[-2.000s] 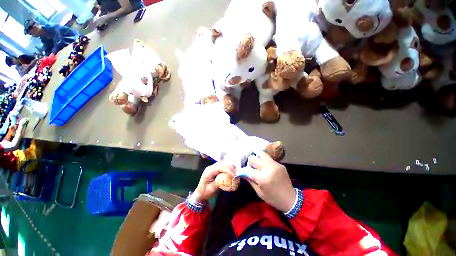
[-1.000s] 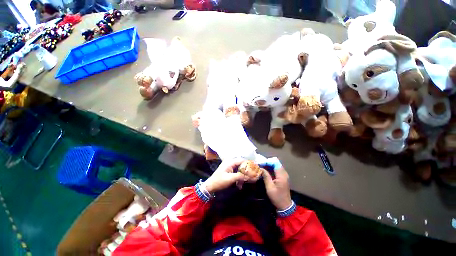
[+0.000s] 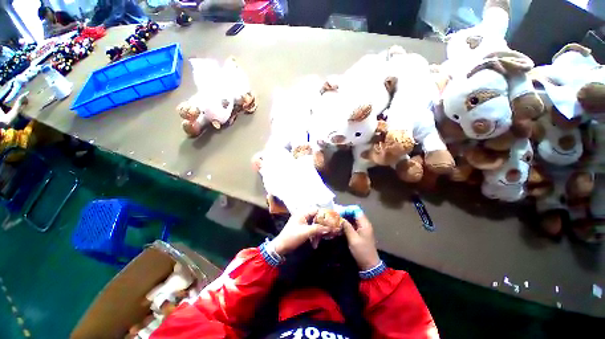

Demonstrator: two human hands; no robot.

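Observation:
A white plush toy (image 3: 296, 182) lies over the table's near edge, its lower end between my hands. Its small tan-brown paw (image 3: 328, 222) is pinched by my left hand (image 3: 300, 233), which comes in from the left. My right hand (image 3: 359, 240) is at the paw's right side, its fingertips closed against it. A light blue covering shows on a right-hand finger. Any needle or thread is too small to see.
White-and-brown plush toys (image 3: 482, 99) are heaped at the table's right. Dark snips (image 3: 422, 213) lie before them. One toy (image 3: 217, 99) lies near a blue tray (image 3: 127, 79). A blue stool (image 3: 106, 228) and open box (image 3: 123, 298) are at lower left.
Since two seconds ago the view has turned and the plush toy lies more upright in it. The paw has turned up between both hands. Over the last second the hands have barely moved.

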